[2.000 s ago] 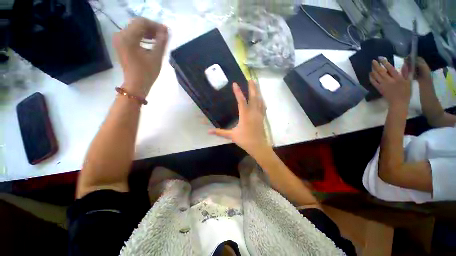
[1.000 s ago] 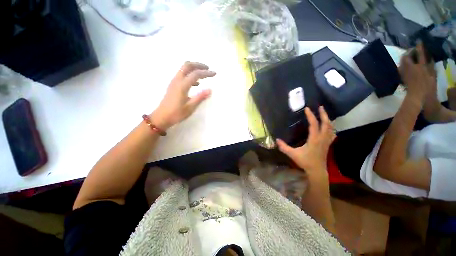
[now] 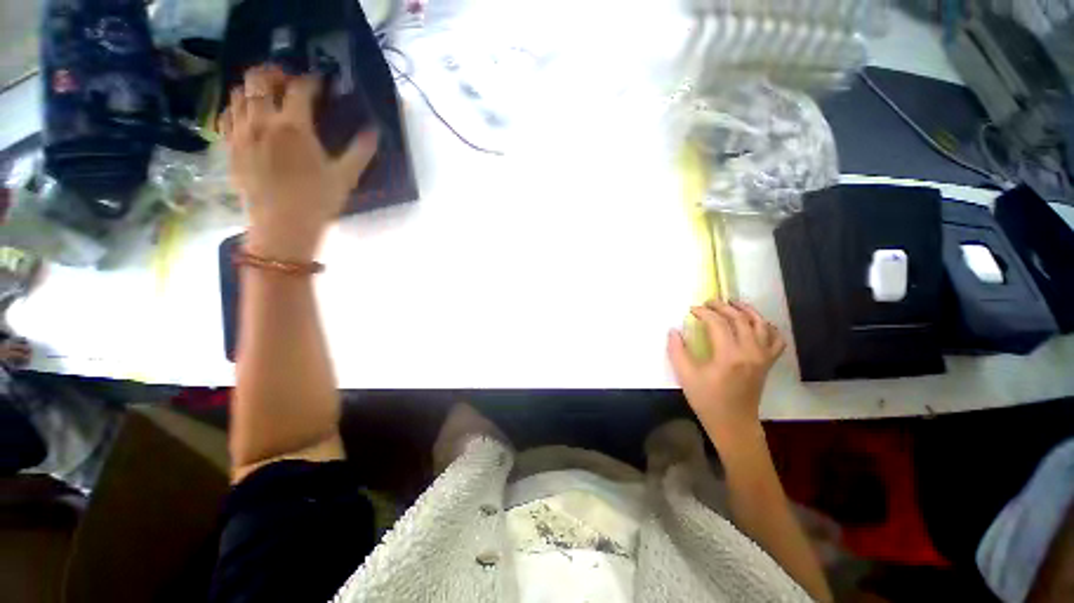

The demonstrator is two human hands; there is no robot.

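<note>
My left hand point(image 3: 283, 147) reaches over the stack of black trays point(image 3: 383, 130) at the upper left, its fingers spread on or just above the top; whether it grips one I cannot tell. My right hand point(image 3: 730, 353) rests at the bench's front edge on the yellow strip point(image 3: 710, 253), fingers slightly bent, holding nothing visible. Right of it a black inner tray point(image 3: 836, 277) lies with a white earbud case point(image 3: 888, 276) in its recess. Beside it a second black tray point(image 3: 995, 312) holds another white case point(image 3: 981, 264).
A clear plastic bag point(image 3: 771, 153) lies behind the yellow strip, with a ribbed white tray point(image 3: 777, 41) beyond. A smartphone point(image 3: 230, 300) is partly hidden under my left forearm. A dark bag point(image 3: 104, 106) stands far left. A person's sleeve point(image 3: 1036, 518) shows lower right.
The view has swung left. My left hand has moved from the bench middle to the black stack. My right hand has left the black tray, which stays beside the second one, and moved to the yellow strip.
</note>
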